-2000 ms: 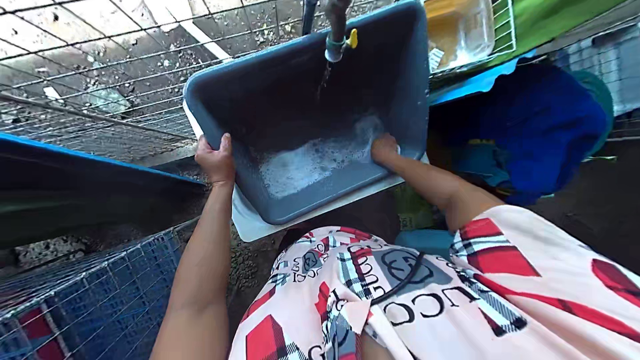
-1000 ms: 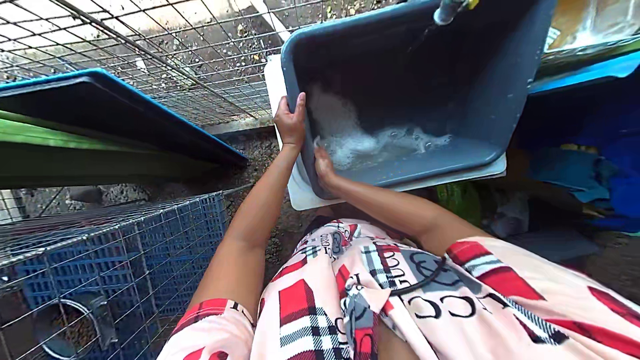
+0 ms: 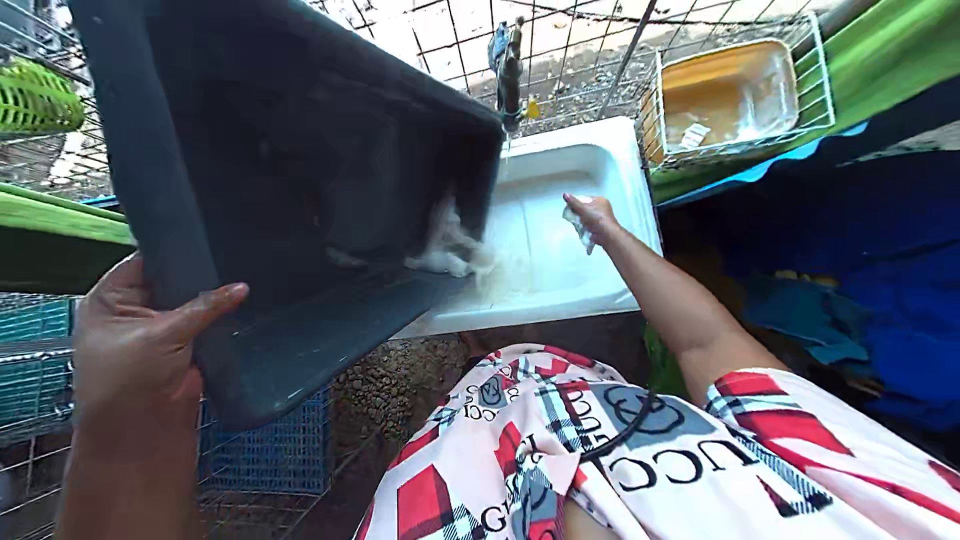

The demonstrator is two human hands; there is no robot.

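Observation:
My left hand [image 3: 154, 330] grips the near left rim of a large grey plastic tub [image 3: 315, 187], thumb over the edge. The tub is tilted to the right over a white sink basin [image 3: 559, 225], and sudsy water [image 3: 450, 259] runs from its low corner into the basin. My right hand [image 3: 596, 217] is over the right part of the basin, its fingers closed on a small whitish thing [image 3: 577, 226], wet or foamy, whose kind I cannot tell. Behind the basin stands a tap [image 3: 510, 75] with a yellow handle.
A white wire rack [image 3: 821, 75] with a clear plastic container [image 3: 727, 94] is at the back right. Wire mesh runs behind the sink. A green plastic basket [image 3: 37, 97] is at the far left, a blue crate [image 3: 262, 442] low on the left, and blue cloth [image 3: 915, 285] at the right.
The tub, earlier under the tap with suds in it, is now raised and tipped leftward of it, uncovering the white basin. My right hand has left the tub and moved right, over the basin.

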